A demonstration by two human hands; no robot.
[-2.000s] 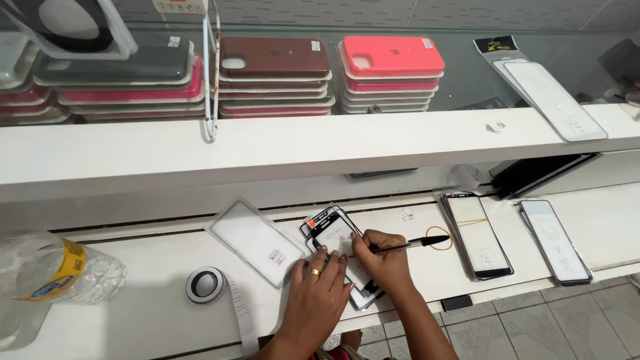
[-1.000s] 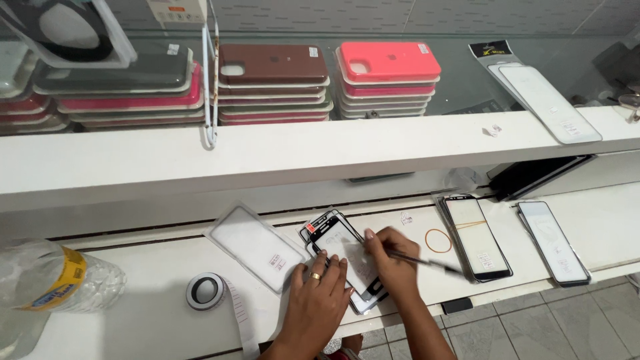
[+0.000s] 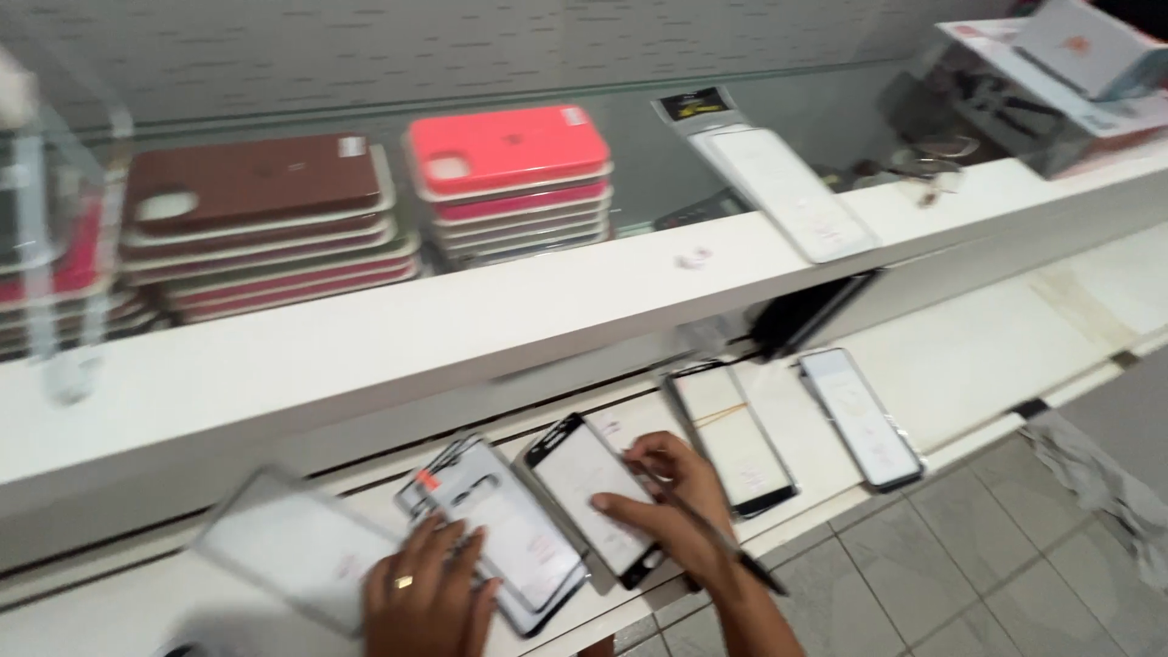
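Observation:
My left hand, with a ring on one finger, rests on a pile of phone screen glasses that bears an orange sticker. My right hand holds a dark pen across the palm, and its thumb lies on a black-edged phone screen glass just right of that pile. Right of this hand lies a banded stack of black-edged screen glasses. Another white-faced stack lies farther right. A pale clear-sleeved panel is left of my left hand. The view is somewhat blurred.
A raised white ledge runs behind the work surface. On the glass shelf behind it are stacks of phone cases, brown and coral on top. A packaged white panel overhangs the ledge. Boxes stand at the far right.
The black-edged glass that lay on the stickered pile is now to its right, under my right hand. My left hand has moved onto the pile's lower left. The view has swung right.

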